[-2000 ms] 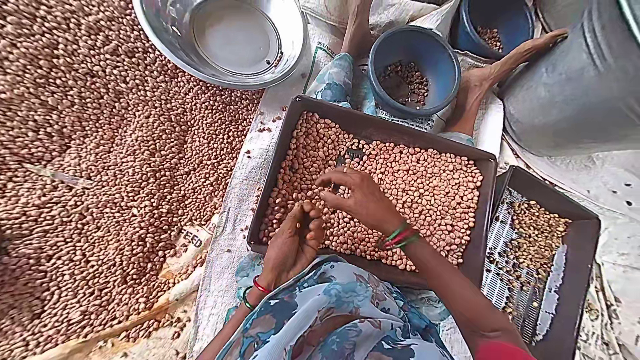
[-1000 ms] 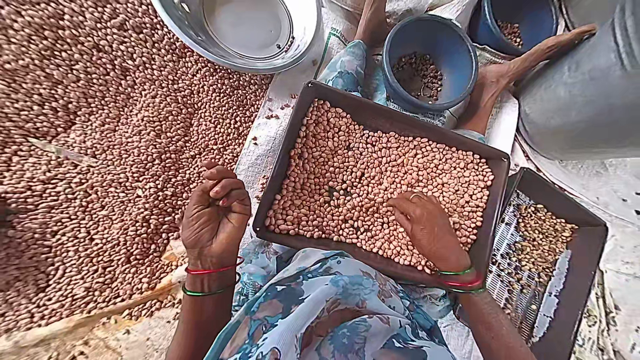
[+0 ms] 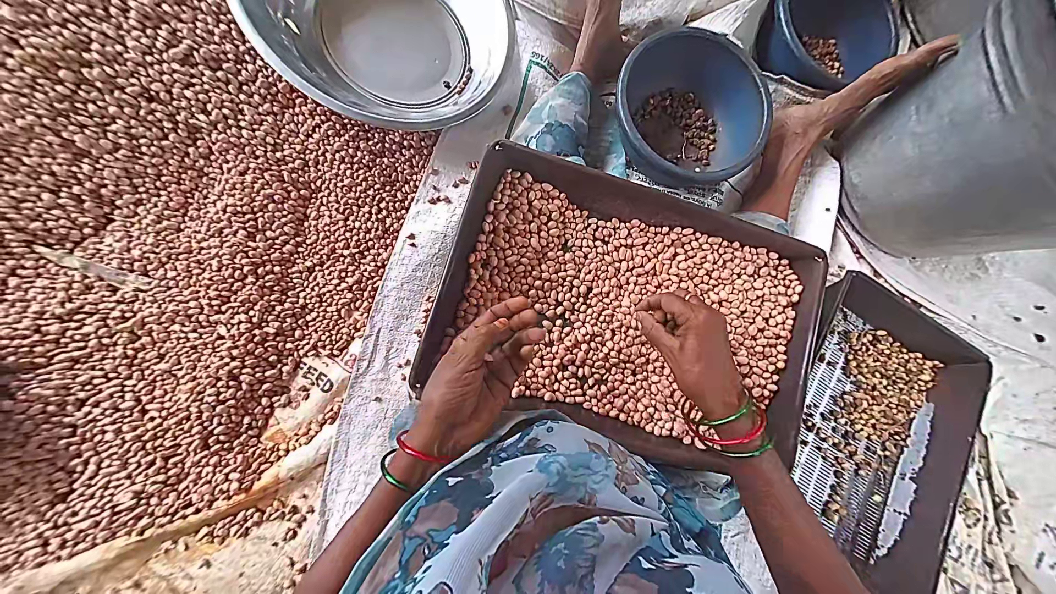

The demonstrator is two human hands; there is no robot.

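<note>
A dark rectangular tray [image 3: 528,157] lies across my lap, holding a layer of pinkish-brown nuts or seeds [image 3: 627,264]. My left hand [image 3: 483,363] hovers over the tray's left part, palm turned up and fingers curled; whether something small lies in it I cannot tell. Over the right part is my right hand [image 3: 693,346], its thumb and fingertips close together above the seeds; anything pinched there is too small to see. A few dark bits [image 3: 553,320] show among the seeds between my hands.
Left is a large heap of brown seeds [image 3: 206,247]. A metal basin [image 3: 272,49] stands at the top, beside a blue bowl [image 3: 763,107] of dark bits and another blue bowl [image 3: 887,33]. A grey metal container [image 3: 949,157] and a second dark tray [image 3: 961,429] with yellowish pieces are right.
My left hand has moved right, from beside the tray a second ago to over its left part. My right hand has lifted from the seeds and shifted left a little.
</note>
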